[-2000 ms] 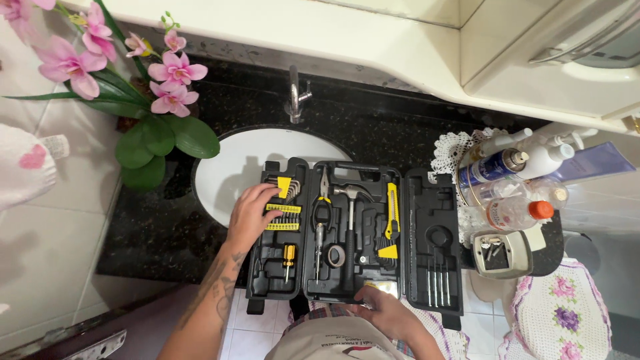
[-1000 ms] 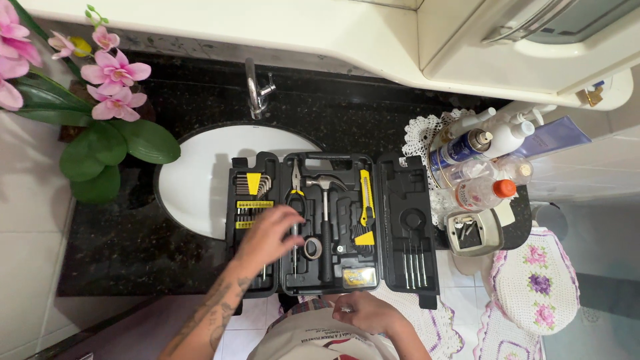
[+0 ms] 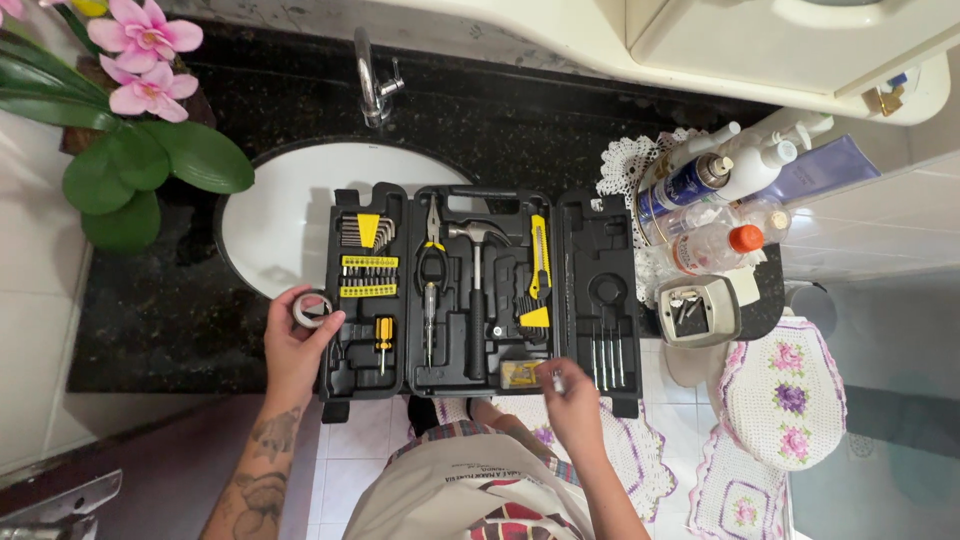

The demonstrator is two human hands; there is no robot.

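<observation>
An open black plastic tool case [image 3: 450,379] lies across the front of the sink basin. My left hand [image 3: 296,337] holds a roll of tape [image 3: 308,309] at the case's left edge. My right hand [image 3: 570,401] pinches a small shiny item [image 3: 557,381], too blurred to name, beside a clear box of small yellow parts [image 3: 520,373]. In the case lie long-nose pliers [image 3: 431,259], a claw hammer [image 3: 477,300], a clear-handled screwdriver [image 3: 430,319], a yellow utility knife [image 3: 540,255], hex keys [image 3: 367,231], screwdriver bits [image 3: 369,276], a short yellow screwdriver [image 3: 384,341] and several thin screwdrivers [image 3: 607,356].
The white basin [image 3: 277,217] and chrome faucet [image 3: 371,82] are behind the case on a black stone counter [image 3: 150,330]. An artificial orchid [image 3: 142,165] stands at left. Bottles [image 3: 712,247] on a doily and a small metal tray [image 3: 697,311] stand at right, near a crochet-covered toilet lid [image 3: 787,397].
The tape roll, earlier in the case's middle section, is now in my left hand, which has moved left. My right hand has come up to the case's front edge.
</observation>
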